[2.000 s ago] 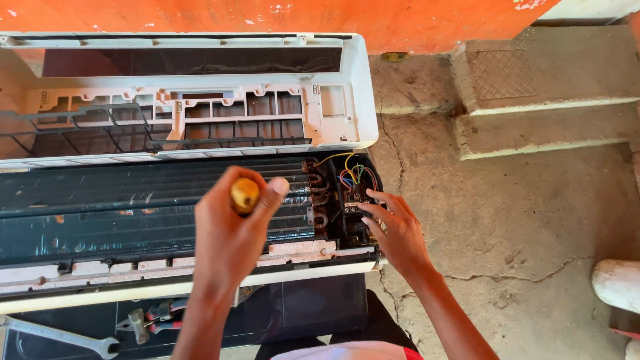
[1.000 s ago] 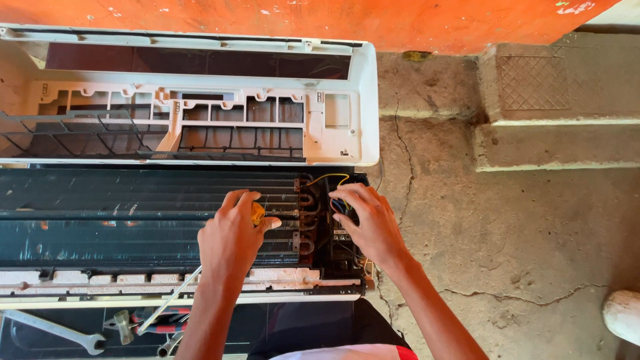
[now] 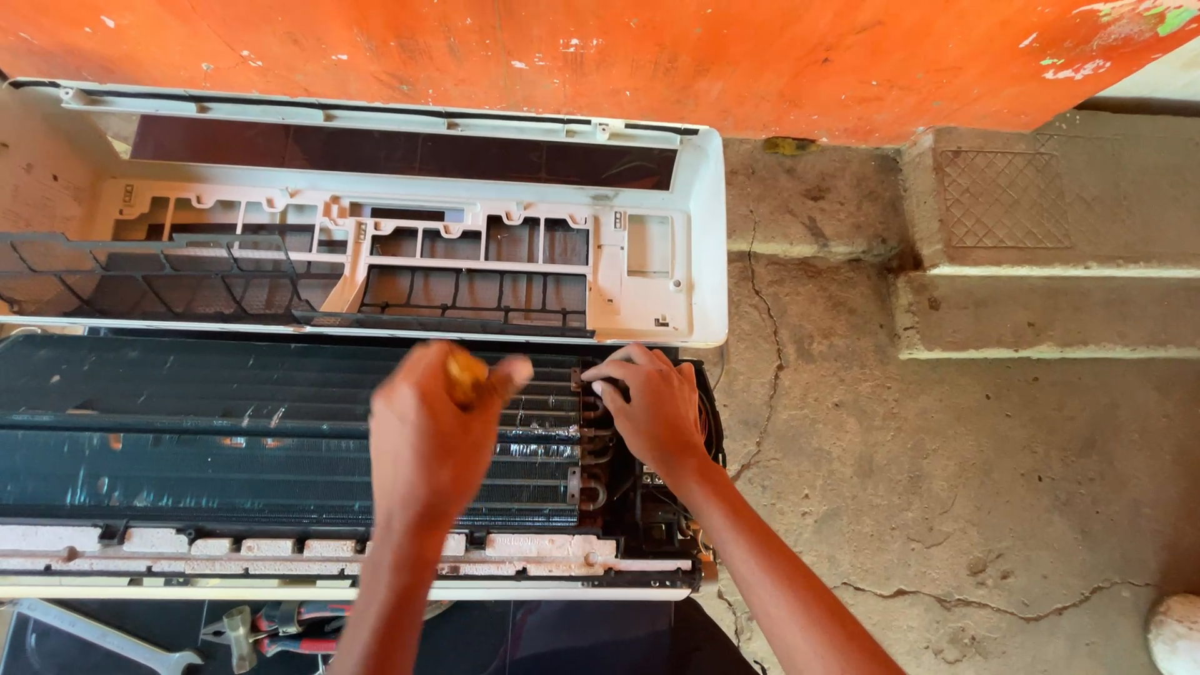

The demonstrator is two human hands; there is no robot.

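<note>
The indoor unit of a split air conditioner lies with its dark finned evaporator coil (image 3: 234, 469) facing up. My left hand (image 3: 436, 431) is closed around an amber screwdriver handle (image 3: 466, 377) above the coil; the shaft is hidden. With fingers bent, my right hand (image 3: 652, 408) is at the coil's right end, its fingertips by the upper metal end plate (image 3: 577, 379). Whether it pinches anything cannot be told. Copper return bends (image 3: 596, 489) show below it, and the wiring beside them is partly covered by that hand.
Behind the unit lies its white plastic front cover (image 3: 708, 253) with a mesh filter (image 3: 169, 281). A wrench (image 3: 103, 637), a hammer (image 3: 240, 637) and red-handled pliers (image 3: 305, 644) lie at the near left. An orange wall (image 3: 562, 56), cracked concrete floor (image 3: 937, 487) and concrete steps (image 3: 1050, 314) surround it.
My right hand has moved from the wiring at the unit's right end to the top of the coil's end plate. The left hand still holds the screwdriver. The view has shifted.
</note>
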